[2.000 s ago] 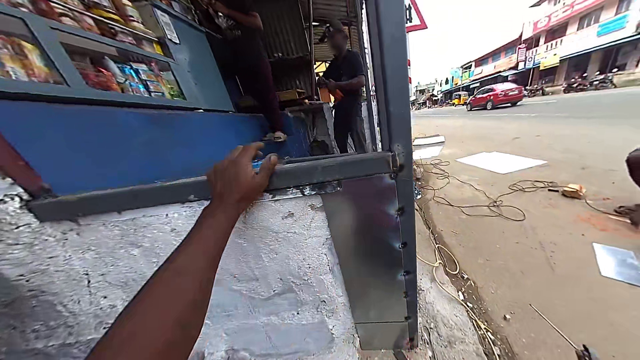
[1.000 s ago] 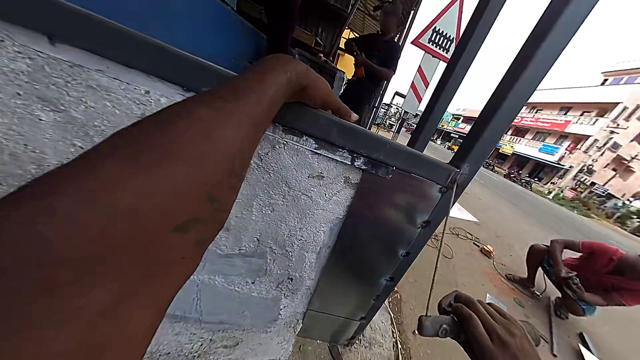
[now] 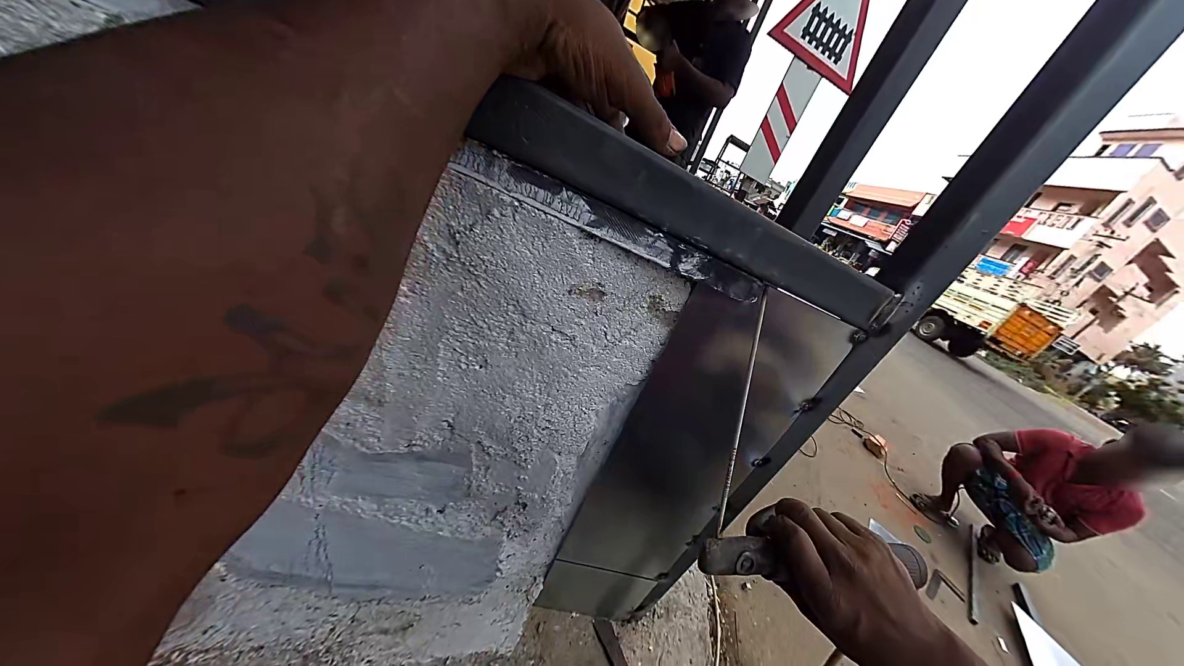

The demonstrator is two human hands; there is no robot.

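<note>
My left hand point(image 3: 601, 69) grips the grey metal rail point(image 3: 666, 199) along the top of the rough plastered wall point(image 3: 518, 342). In my right hand point(image 3: 832, 573) is a welding electrode holder point(image 3: 740, 557), clamped on a long thin welding electrode point(image 3: 743, 416). The electrode points up, its far end at or very near the rail's underside, by the top of the sheet metal panel point(image 3: 647, 453). Dark weld spots dot the panel's edge along the slanted metal post point(image 3: 925, 268).
A person in a red shirt point(image 3: 1064, 481) squats on the ground at the right, near metal pieces and a cable. Another person point(image 3: 703, 65) stands behind the rail. A second post point(image 3: 869, 111), a triangular road sign point(image 3: 823, 37) and a truck point(image 3: 999, 310) are beyond.
My right hand with the electrode holder came into view after the oldest frame. The electrode's tip has moved left along the rail from the corner post. The view has turned and come closer.
</note>
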